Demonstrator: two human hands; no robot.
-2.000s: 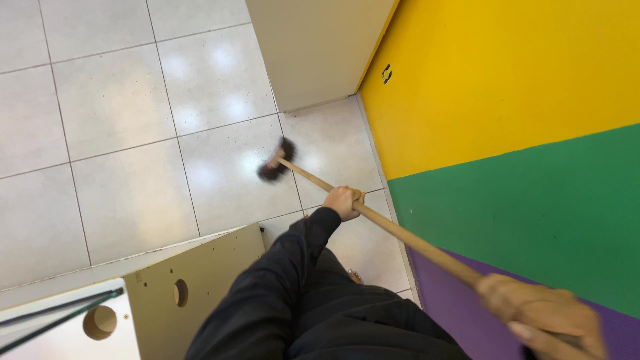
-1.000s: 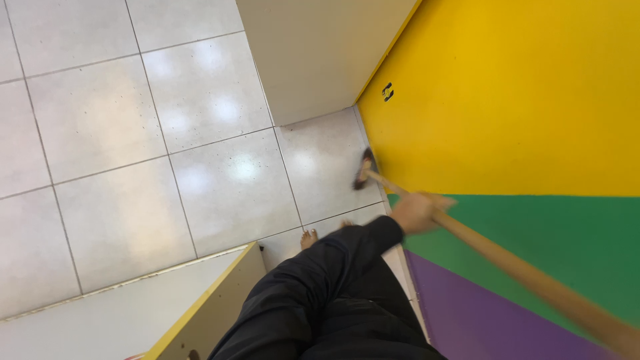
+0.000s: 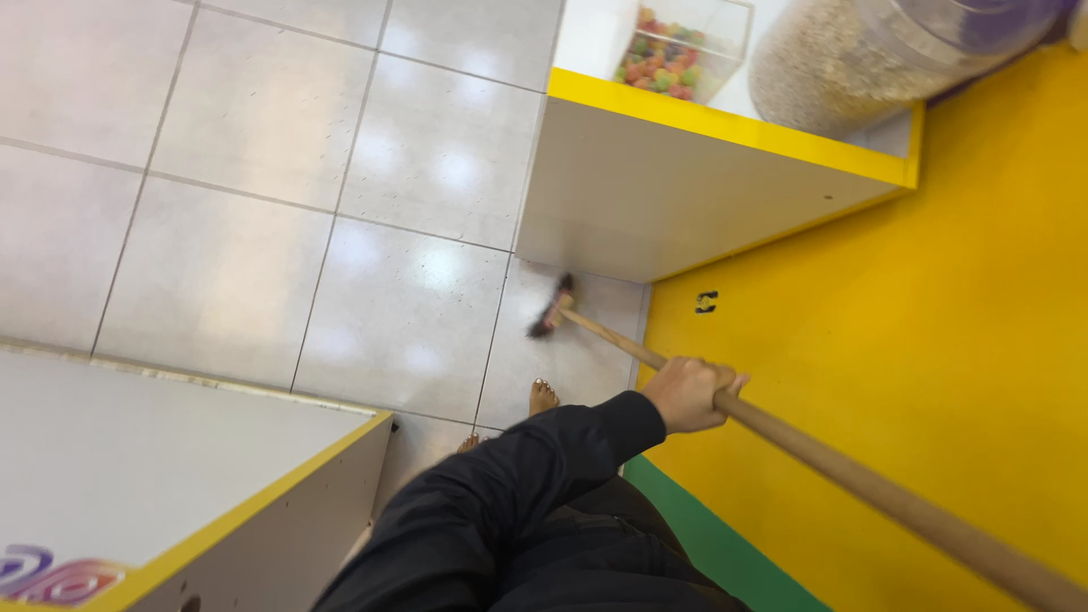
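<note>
My left hand (image 3: 693, 395), in a dark sleeve, grips the wooden handle of a broom (image 3: 850, 476) below the middle of the view. The handle slants from the lower right corner down to the broom head (image 3: 552, 308), whose dark bristles are blurred over the light floor tile, close to the base of a cabinet. The upper end of the handle runs out of the frame, and my right hand is out of view. My bare feet (image 3: 543, 396) show partly below the broom head.
A yellow-edged cabinet (image 3: 731, 119) holds a clear box of colourful candies (image 3: 663, 64) and a large clear container of pale contents (image 3: 824, 76). A yellow wall (image 3: 850, 340) with a socket opening (image 3: 706, 302) stands at right. Another yellow-edged unit (image 3: 195, 425) is at lower left, beside the tiled floor (image 3: 238, 280).
The broom head went from the open tiles to the foot of the yellow wall, and is now out from that wall. My right hand, on the handle two seconds ago, has left the view.
</note>
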